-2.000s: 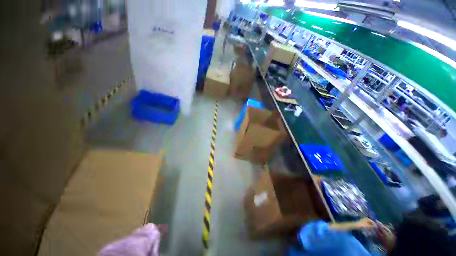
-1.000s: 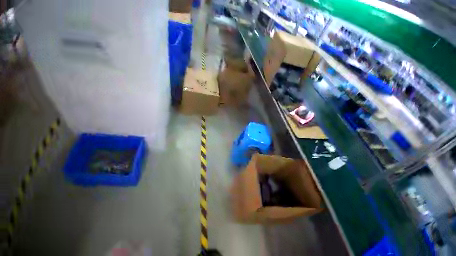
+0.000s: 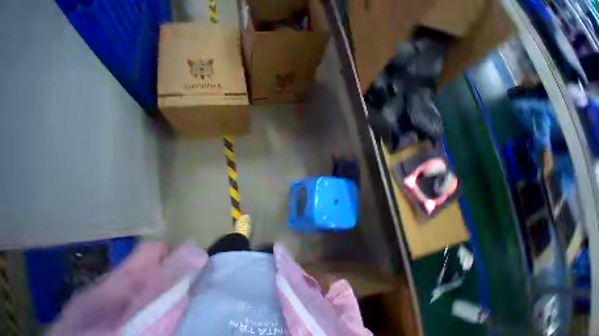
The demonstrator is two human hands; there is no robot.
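Pink cat-ear headphones [image 3: 431, 185], glowing red-pink, lie on a dark grey pouch at the bench on the right. A flat tan cardboard sheet [image 3: 430, 230] is under them. Several dark grey pouches [image 3: 412, 92] spill from an open carton [image 3: 374, 39] on the bench behind. Neither of my hands shows; only my pink sleeves are visible at the bottom, blurred. What my hands do is hidden.
A blue plastic stool [image 3: 332, 203] stands on the floor by the bench. A closed owl-logo carton [image 3: 202, 69] and an open carton [image 3: 286, 62] stand ahead. A blue bin [image 3: 39, 282] is at lower left, a white bottle [image 3: 469, 311] on the bench.
The view has moved forward along the aisle and tilted down. The stool, headphones and floor cartons are nearer. The open floor carton has slid mostly under the bottom edge. My jacket and foot now show.
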